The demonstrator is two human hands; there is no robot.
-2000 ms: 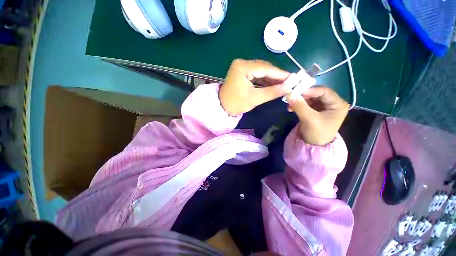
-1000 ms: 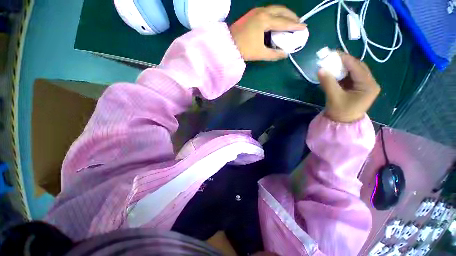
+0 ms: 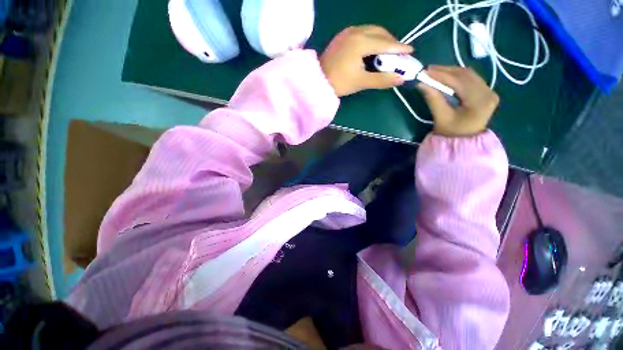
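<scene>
My left hand point(image 3: 362, 60) grips the round white USB hub point(image 3: 396, 65), tilted so that its edge with a dark port faces me. My right hand point(image 3: 461, 101) holds a small white plug-in piece point(image 3: 435, 83) by the fingers, its tip at the hub's edge. Whether it is inserted I cannot tell. A white cable runs down from the hub behind my right hand. More white cable point(image 3: 497, 60) lies coiled on the green bench, with a white plug point(image 3: 479, 39) among it. The blue-and-white headphones point(image 3: 278, 26) lie at the top left, cut off by the picture's edge.
A black mouse point(image 3: 544, 260) sits on the pink mat point(image 3: 514, 236) at right, above rows of small white parts point(image 3: 570, 327). A blue tray point(image 3: 586, 48) is at the top right. An open carton point(image 3: 99, 184) stands below the bench at left.
My left hand has left the small piece and taken hold of the hub, now tilted. My right hand has kept the piece and brought it to the hub's edge.
</scene>
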